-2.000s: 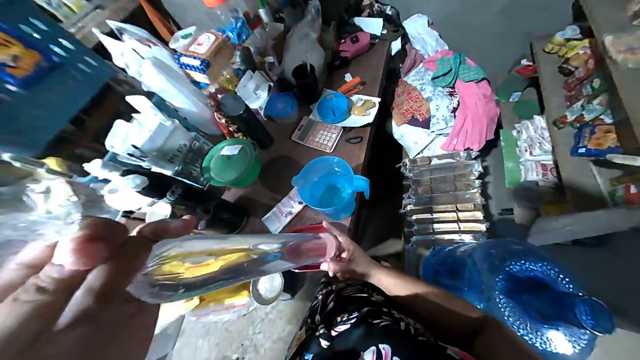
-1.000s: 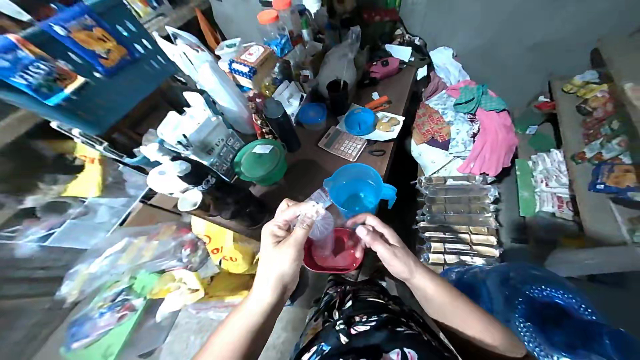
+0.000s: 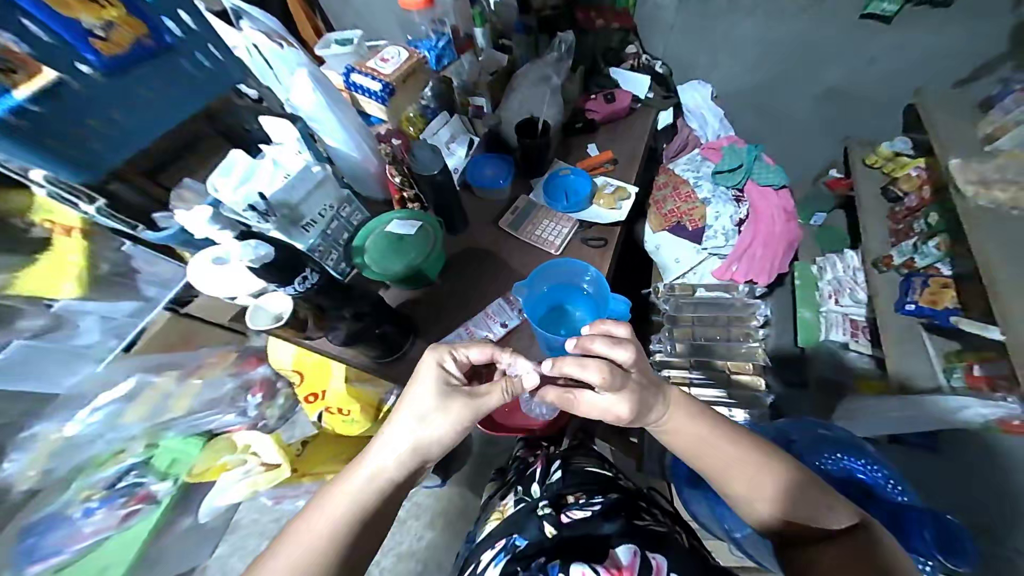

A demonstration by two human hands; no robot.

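Observation:
My left hand (image 3: 474,382) pinches the gathered top of a clear plastic bag (image 3: 538,406) between thumb and fingers. Close against it, my right hand (image 3: 604,374) has its fingertips at the same bag; whether they grip it is not plain. The bag hangs over a red container (image 3: 520,420), mostly hidden beneath my hands; its contents cannot be made out. Just beyond my fingers stands a blue plastic measuring jug (image 3: 562,296) with its handle to the right. Flat packets (image 3: 486,320) lie to the jug's left on the brown table (image 3: 472,272).
A green lidded bowl (image 3: 398,248), a calculator (image 3: 538,225), scissors (image 3: 594,240) and a dark cola bottle (image 3: 344,304) occupy the table. Filled clear bags (image 3: 708,328) lie in a row at right, with a large blue water bottle (image 3: 824,488) below. Yellow plastic bags (image 3: 328,392) are at left.
Two seconds ago the clear bag was stretched lengthwise between my hands, near the camera. Now my hands are close together by the jug, with the bag's top gathered. The view has shifted.

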